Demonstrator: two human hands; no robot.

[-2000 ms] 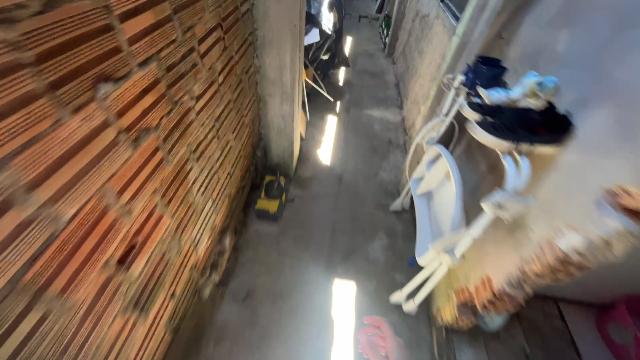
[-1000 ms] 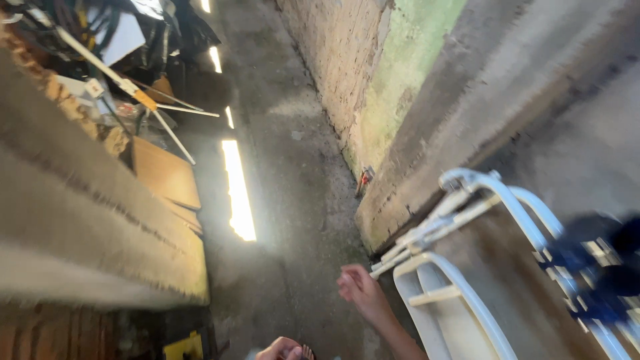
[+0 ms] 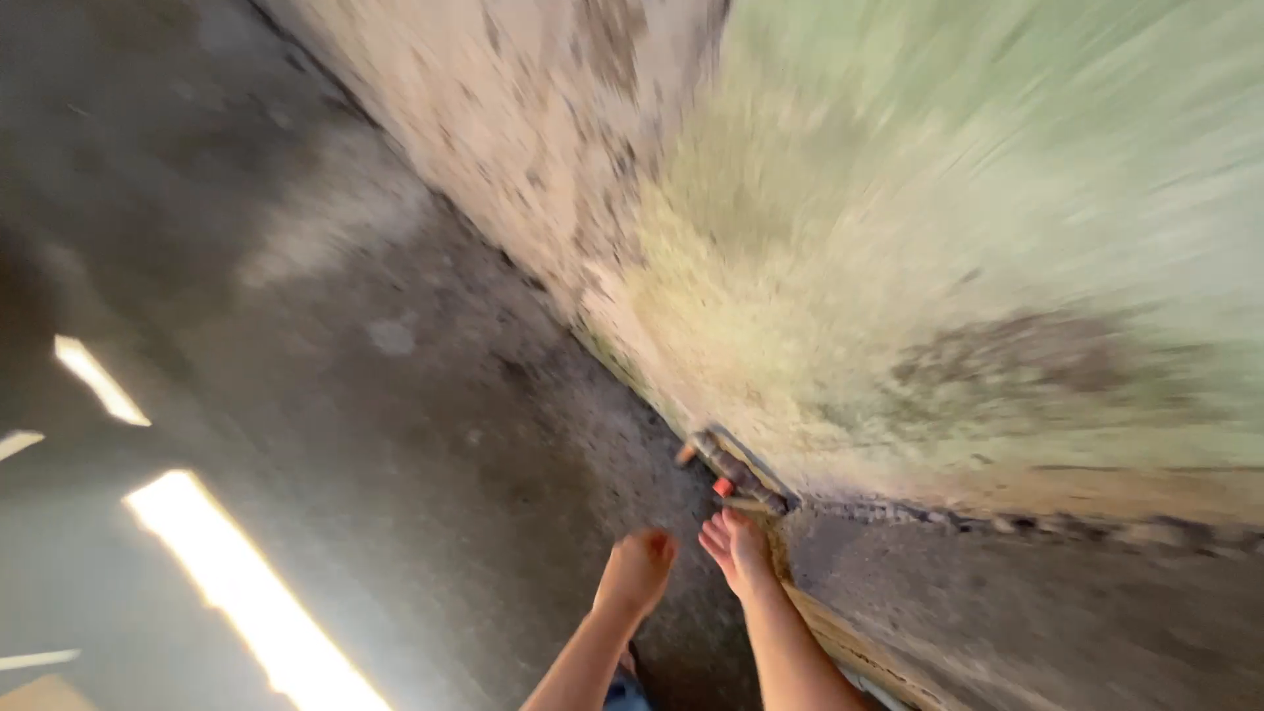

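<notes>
My left hand [image 3: 637,570] hangs over the concrete floor with its fingers curled in; nothing shows in it, though blur hides the fingertips. To its right, my right hand [image 3: 736,553] has its fingers apart and holds nothing. Just beyond the right hand, a small group of items [image 3: 736,472] lies at the foot of the wall, long and brownish, with a small red piece [image 3: 723,487] among them. Their exact kind is too blurred to tell. Whether the right fingertips touch them cannot be told.
A stained, peeling wall [image 3: 790,296] in cream and pale green rises on the right. A rough concrete ledge [image 3: 987,583] meets it at the lower right. Bright strips of light [image 3: 247,583] lie on the concrete floor [image 3: 415,425]. Part of a foot and blue clothing show at the bottom.
The view has swung right and down toward the wall's foot. Both hands are now further into view, with the right hand close to the small items. The white-framed chair has left the view.
</notes>
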